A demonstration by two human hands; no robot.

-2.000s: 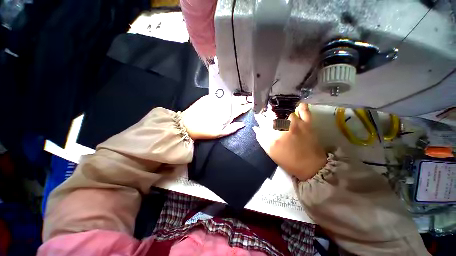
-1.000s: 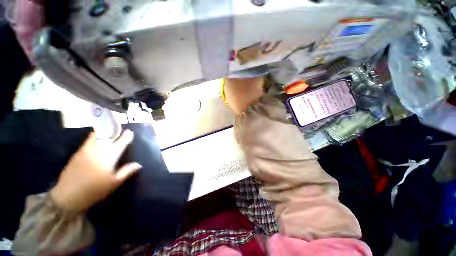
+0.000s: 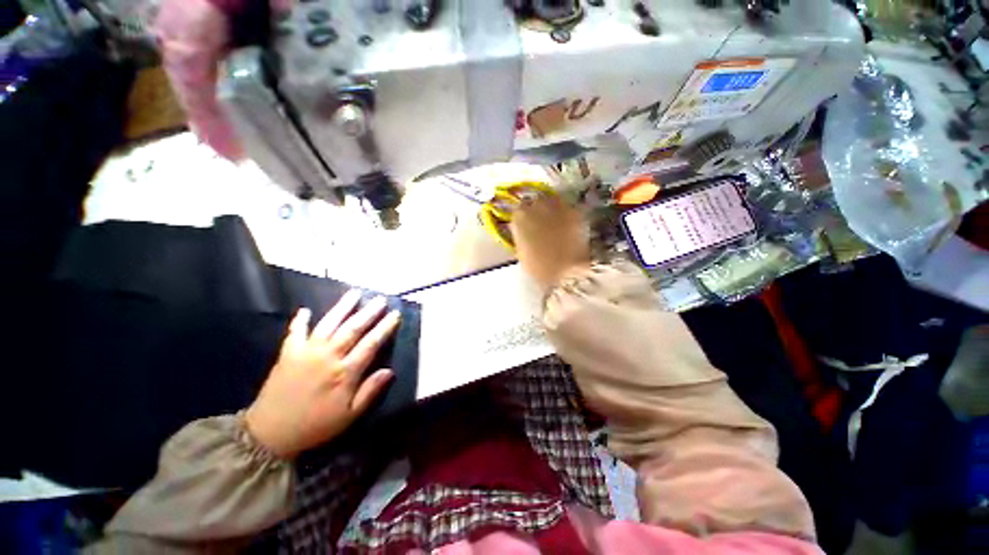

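Black fabric (image 3: 163, 325) lies on the white machine table at the left, its right edge near the middle of the table front. My left hand (image 3: 323, 379) rests flat on the cloth near that edge, fingers spread, gripping nothing. My right hand (image 3: 551, 236), slightly blurred, is closed at the yellow loop handles of the scissors (image 3: 501, 206), right of the needle area. The silver blades point left. The hand covers part of the handles. The presser foot area (image 3: 358, 201) shows no cloth under it.
The off-white sewing machine head (image 3: 401, 108) spans the top. A phone-like thing with a lit page (image 3: 690, 223) lies at right, with an orange piece (image 3: 638, 191) beside it. A clear plastic bag (image 3: 884, 163) hangs at far right. A pink fluffy cover (image 3: 197, 76) is at the head's left end.
The view has swung right. The cloth has come away from the needle, down and left, with my left hand on it. My right hand has moved from the needle to the scissors.
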